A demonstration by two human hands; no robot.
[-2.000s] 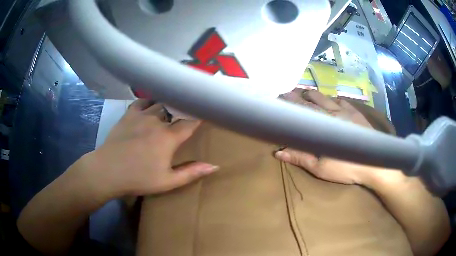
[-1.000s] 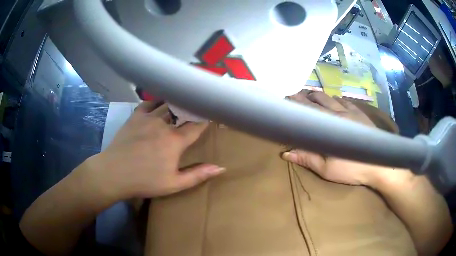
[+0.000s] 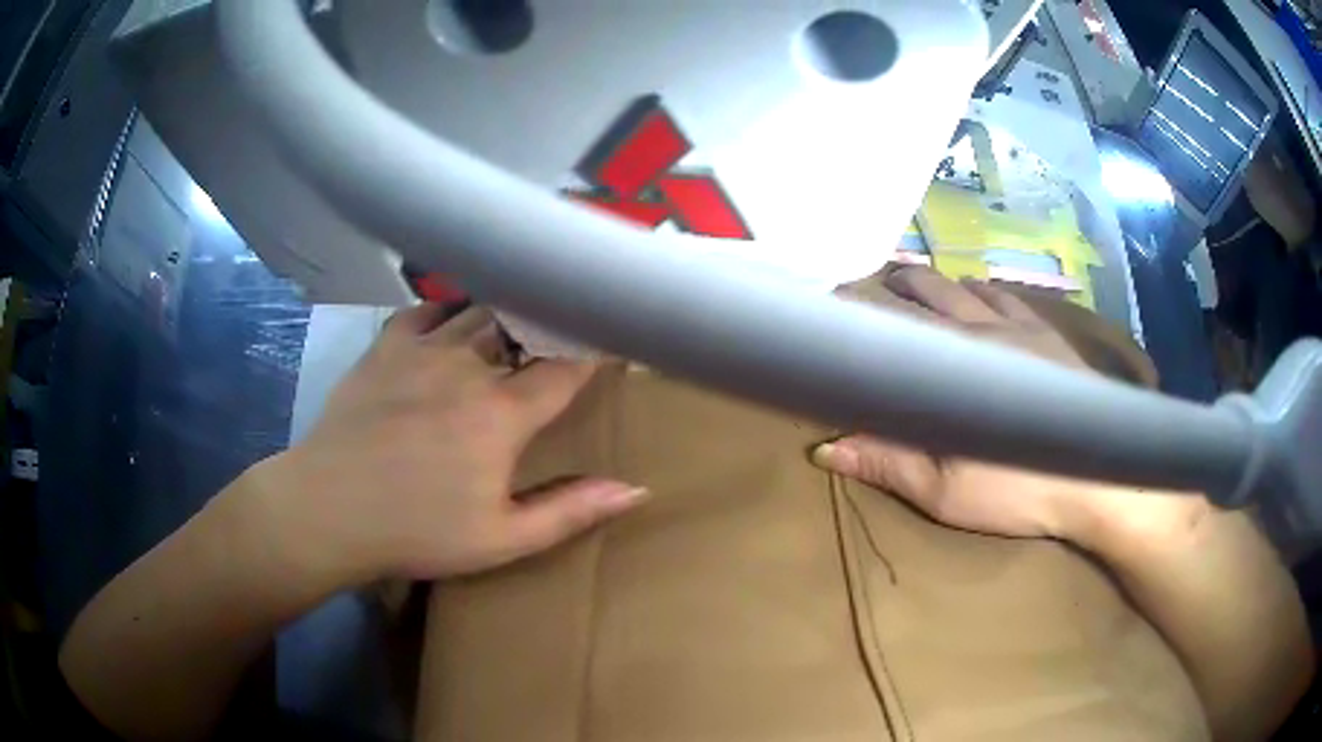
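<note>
The tan garment body (image 3: 711,580) lies spread in front of me, with a seam and loose dark thread tails running down it. My left hand (image 3: 435,449) lies flat on its left part, thumb apart, fingertips reaching under the machine head. My right hand (image 3: 971,420) rests on its right part, thumb beside the seam, partly hidden by the lamp tube. The garment's far edge and the needle area are hidden by the machine head (image 3: 783,131) and the lamp tube (image 3: 754,334). A small white piece shows near my left fingers.
Yellow-taped clamp parts (image 3: 1000,232) show beyond my right hand. The control screen (image 3: 1211,116) stands at the back right. The shiny dark table (image 3: 189,435) is at the left, beside the pale plate (image 3: 322,363). The lamp tube crosses low over both hands.
Since two seconds ago the machine head, garment and left hand appear slightly further right and lower in view. Both hands keep nearly the same pose on the cloth.
</note>
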